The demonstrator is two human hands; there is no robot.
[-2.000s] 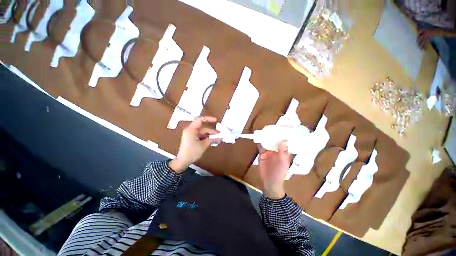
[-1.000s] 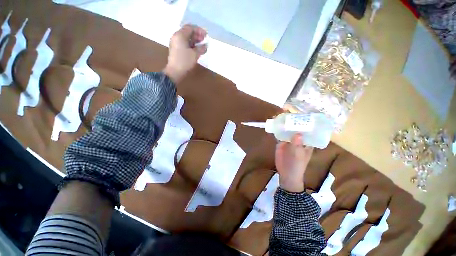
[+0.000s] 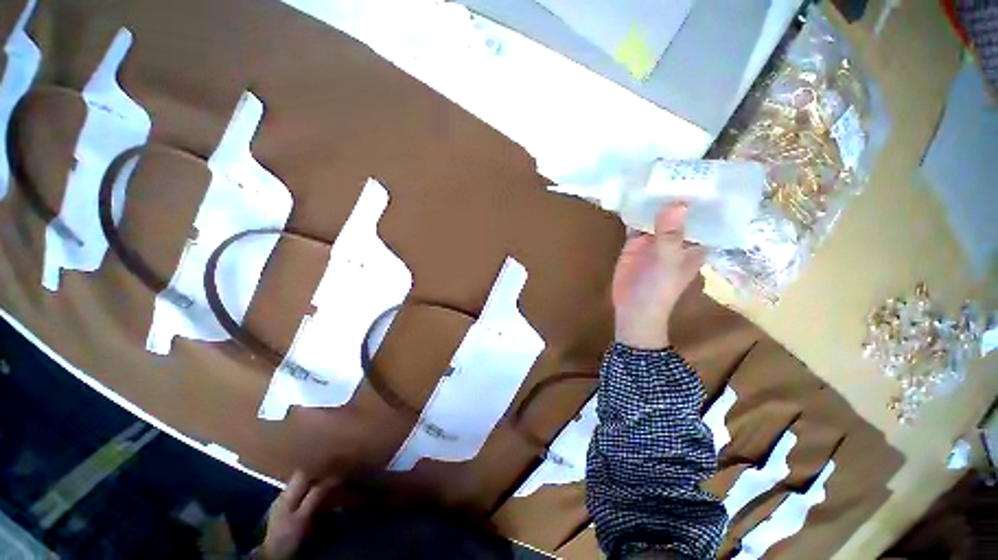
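My right hand point(image 3: 653, 279) holds the translucent white glue bottle point(image 3: 700, 200) on its side above the panels' far edge, its label showing and its nozzle pointing left. My left hand point(image 3: 287, 518) is at the near table edge, partly cut off and dark; whether it holds anything cannot be told. Brown bag panels point(image 3: 438, 142) overlap in a long row. White reinforcement pieces point(image 3: 348, 317) with stepped and curved edges lie on them. Thin dark brown handles point(image 3: 213, 287) arch between the pieces.
A clear plastic bag of gold fittings point(image 3: 804, 142) lies beyond the bottle. A loose heap of fittings point(image 3: 917, 348) is on the tan tabletop at the right. White and grey sheets point(image 3: 591, 126) lie along the far side. The dark floor point(image 3: 66, 416) shows at the lower left.
My left hand has drawn back from the white sheet at the far side to the near table edge. My right hand has moved the bottle slightly farther away, towards the bag of fittings.
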